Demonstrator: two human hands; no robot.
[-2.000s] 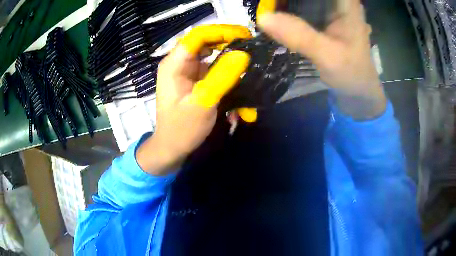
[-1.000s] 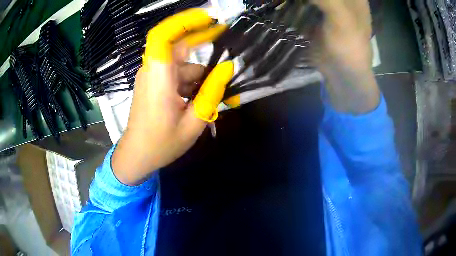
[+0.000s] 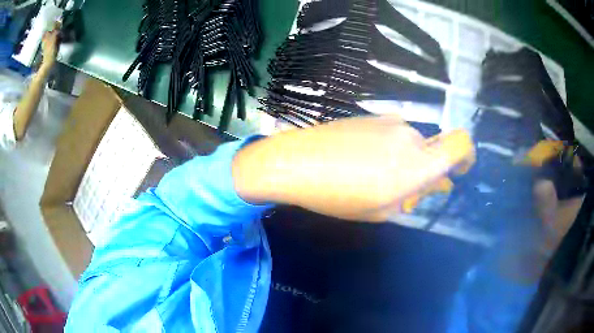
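Observation:
The white compartment tray lies in front of me. A wide fanned row of black watches covers its left part and another black row lies on its right part. My left hand, with yellow finger cots, reaches right over the tray's near side. Its fingers are bent beside dark, blurred watches, and its grip is unclear. My right hand is blurred at the right, with yellow cots near black watches at the row's end. Whether it holds them is unclear.
Loose piles of black watches lie on the green bench left of the tray. An open cardboard box with white grid trays stands low left. Another person's arm shows upper left. A red object is lower left.
The view has swung left, so bench, piles and box appear further right. The fanned watches that were between my hands are no longer clearly seen there. My left hand now points right.

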